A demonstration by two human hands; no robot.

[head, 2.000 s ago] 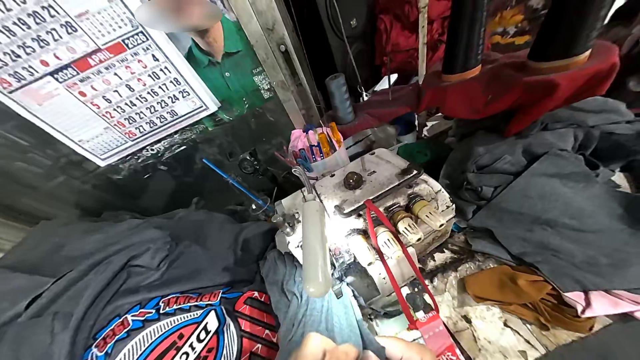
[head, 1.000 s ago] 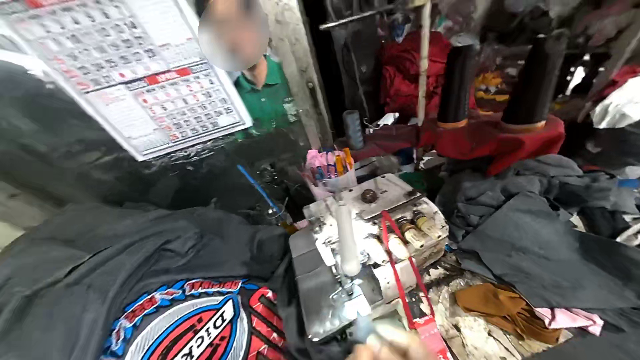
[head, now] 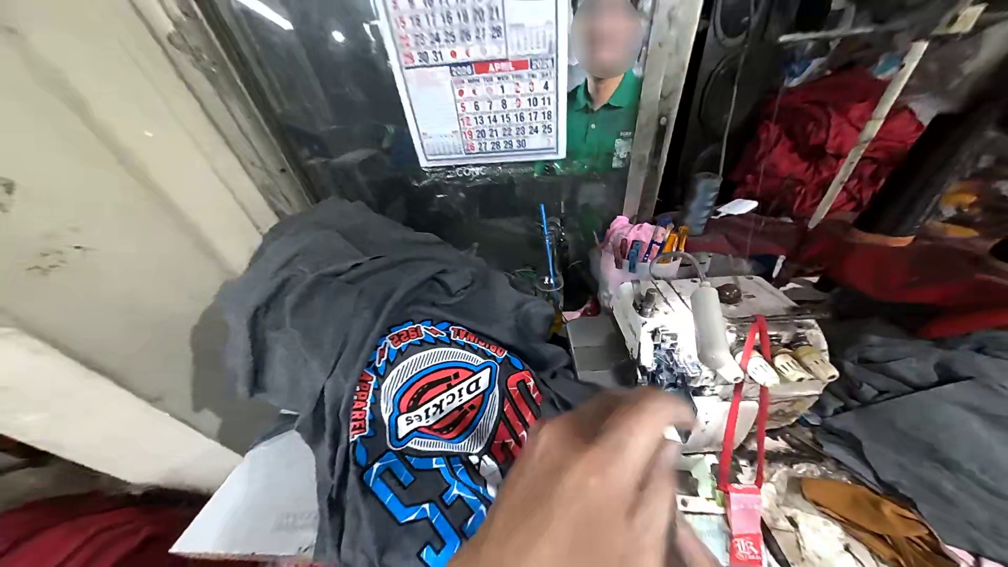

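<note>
My left hand [head: 591, 480], blurred, reaches up from the bottom edge with its fingers bent toward the front of an overlock sewing machine [head: 772, 299]. Whether the fingers hold anything is hidden. A sliver of skin at the bottom edge, just right of it, looks like my right hand [head: 697, 547]; its fingers cannot be made out. A dark grey printed T-shirt [head: 441, 402] lies heaped left of the machine, partly behind my left hand. A white lamp [head: 713, 331] on a bent neck hangs over the needle area. A red strap [head: 732, 433] loops down the machine's front.
A pink and white container [head: 618, 264] of small tools stands behind the machine. Dark grey cloth [head: 929, 449] and a brown cloth piece [head: 866, 512] lie at the right. A calendar [head: 488, 102] hangs on the back panel, beside a person in green [head: 602, 126]. A wall borders the left.
The view has swung left. The light blue-grey cloth seen at the machine two seconds ago no longer shows. My left hand now reaches farther into view.
</note>
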